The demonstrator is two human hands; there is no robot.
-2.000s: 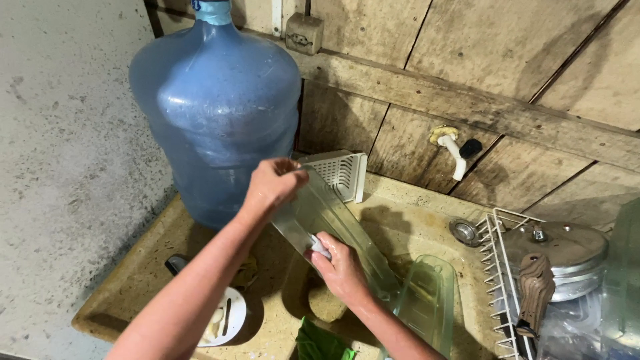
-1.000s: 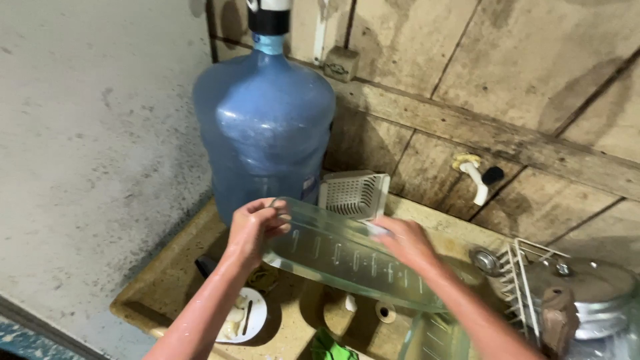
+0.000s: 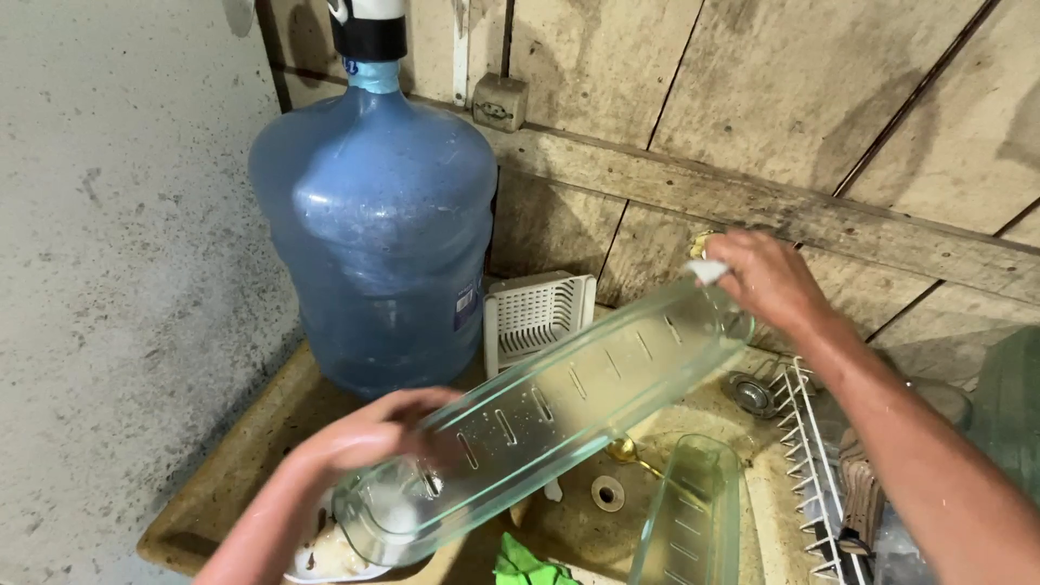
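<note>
A long clear greenish plastic tray (image 3: 561, 406) with slots in its bottom is tilted over the sink (image 3: 578, 508), its right end higher. Behind and under its lower left part is my left hand (image 3: 406, 431), partly seen through the plastic and blurred. My right hand (image 3: 760, 272) is at the upper right end, by the wall tap, with a small white piece (image 3: 707, 270) between its fingers; whether it also grips the rim is unclear. A second greenish tray (image 3: 691, 520) stands in the sink beside a golden spoon (image 3: 621, 449). Water drops sit on the first tray.
A big blue water jug (image 3: 382, 244) stands at the left, next to a white plastic basket (image 3: 540, 317). A white wire dish rack (image 3: 812, 479) holds dishes at the right. Near are a metal sink strainer (image 3: 751, 394), a green cloth (image 3: 528, 565) and a white bowl (image 3: 333, 561) with scraps.
My right hand has moved up and right to the wall tap. The tray, steep at first and then nearly level, now slopes up toward the right. My left hand has gone lower along it.
</note>
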